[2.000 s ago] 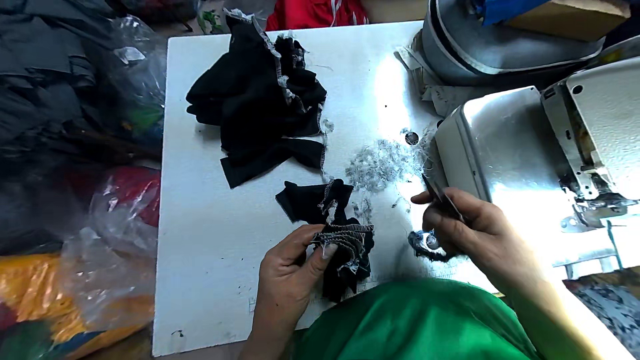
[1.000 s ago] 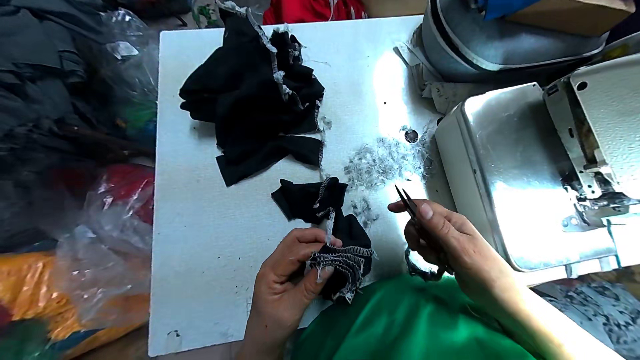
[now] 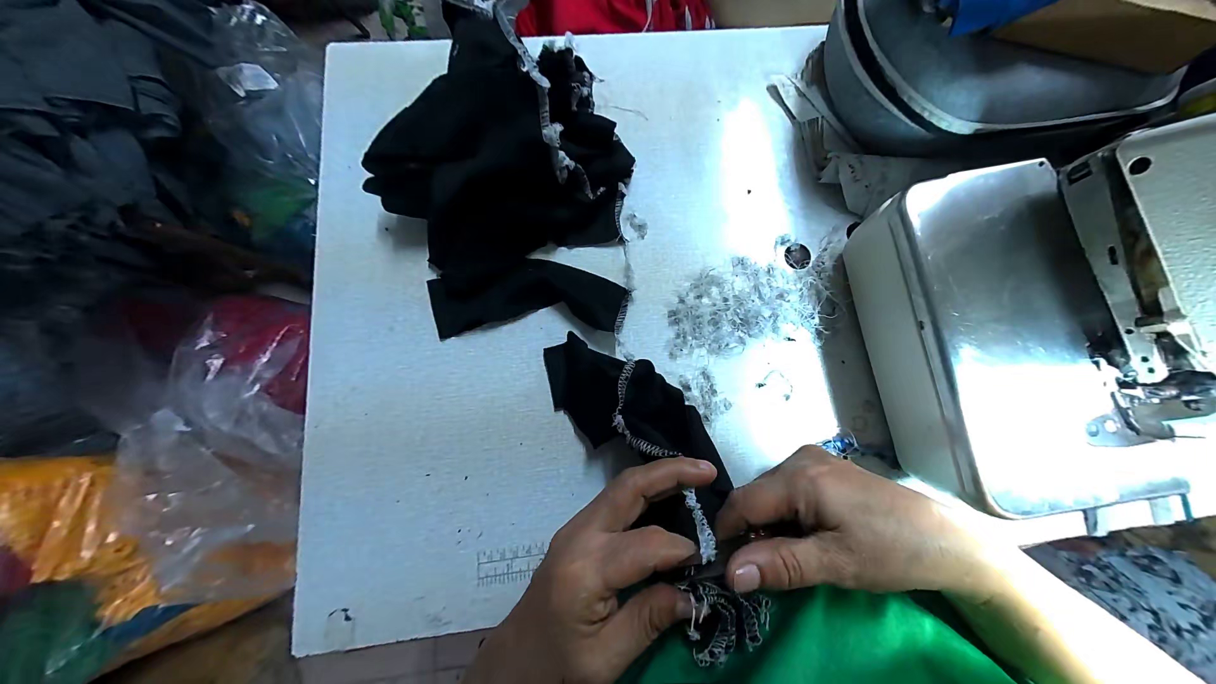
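Note:
Black fabric pieces with pale overlocked edges [image 3: 655, 408] lie near the table's front, their lower ends gathered between both hands. My left hand [image 3: 617, 560] grips them between thumb and fingers, with looped edge stitching showing below the thumb. At the right, my right hand [image 3: 817, 532] pinches the same cloth with thumb and forefinger; whatever its curled fingers cover is hidden, and the dark tool seen earlier cannot be made out. Farther back rests a larger heap of black fabric [image 3: 494, 161], joined to the held pieces by a thin thread chain.
Grey thread scraps [image 3: 741, 309] lie on the white table [image 3: 408, 427]. A sewing machine, apparently an overlocker [image 3: 1007, 332], stands at the right, with a grey metal housing [image 3: 1007, 76] behind it. Plastic bags [image 3: 218, 456] and dark cloth [image 3: 66, 190] are beyond the left edge.
My right hand has moved left and down from beside the machine to the black cloth and now holds it. The dark pointed tool seen in that hand earlier is out of sight.

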